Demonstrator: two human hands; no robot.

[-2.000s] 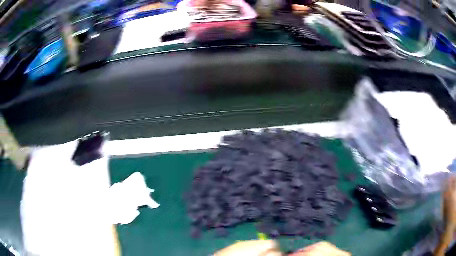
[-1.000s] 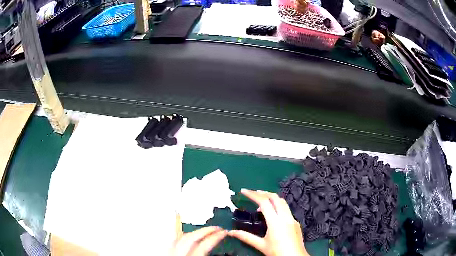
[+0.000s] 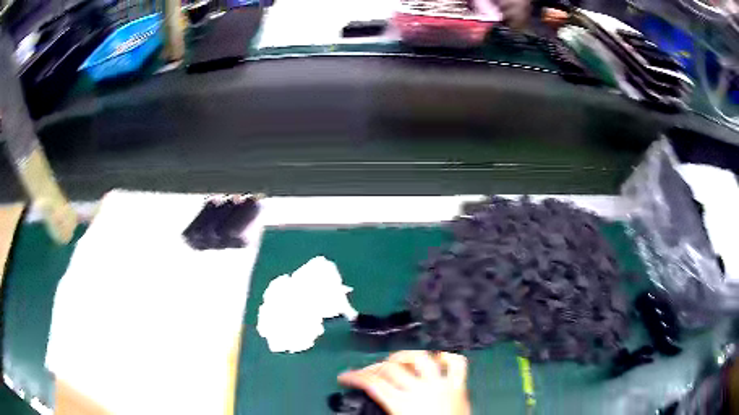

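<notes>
My right hand is at the bottom edge, partly cut off and blurred, its fingers pointing left over dark pieces. Whether it grips them cannot be told. My left hand is out of the picture. A black housing lies between the crumpled white piece and the heap of dark grey rubber pads. A short row of black housings lies side by side at the top right of the white sheet.
The black conveyor belt crosses behind the bench. A taped post stands at left. A clear plastic bag and more black housings lie at right. Across the belt are a blue basket and a pink basket.
The view has shifted. My left hand has left the picture. My right hand is lower, and a black housing now lies uncovered beside the heap. The row on the sheet looks the same as a second ago.
</notes>
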